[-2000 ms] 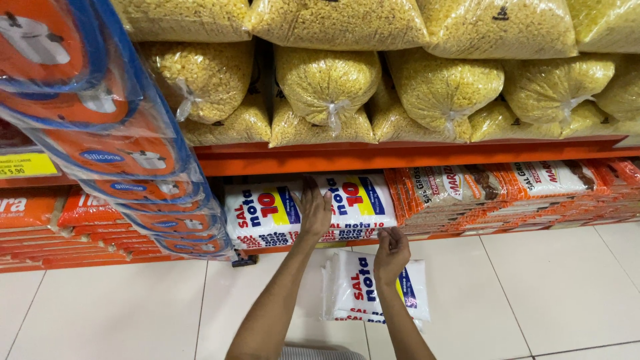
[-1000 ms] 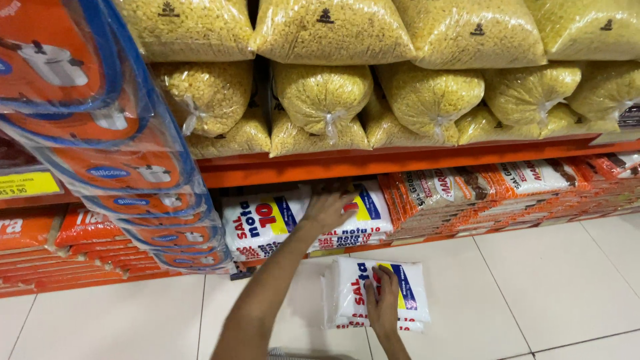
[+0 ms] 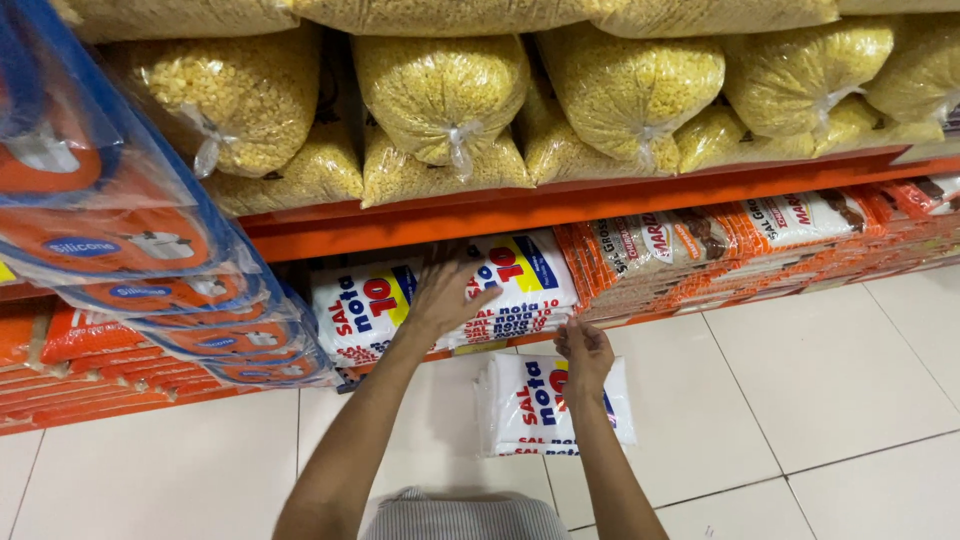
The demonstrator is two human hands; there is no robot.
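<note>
White plastic bags of salt lie in two side-by-side stacks on the bottom shelf, a left stack [image 3: 352,319] and a right stack [image 3: 555,277]. My left hand [image 3: 442,296] rests with spread fingers between the two, over the left edge of the right stack; its fingertips are partly in shadow. At the front right corner of the right stack is my right hand [image 3: 585,352], its fingers bent close to the bag edges; whether it pinches one I cannot tell. Below it, a small pile of the same salt bags [image 3: 517,401] lies on the floor.
Bags of coarse salt [image 3: 652,255] are stacked to the right. Above, an orange shelf edge [image 3: 480,217] carries large clear bags of yellow grain-like food [image 3: 442,90]. Hanging blue and orange silicone packages [image 3: 180,255] jut out at the left, before red bags [image 3: 90,337]. Pale tiles [image 3: 742,375] cover the floor.
My right hand has gone from the floor pile, where it lay a second ago, up to the front of the right shelf stack. The left hand remains on the shelf bags.
</note>
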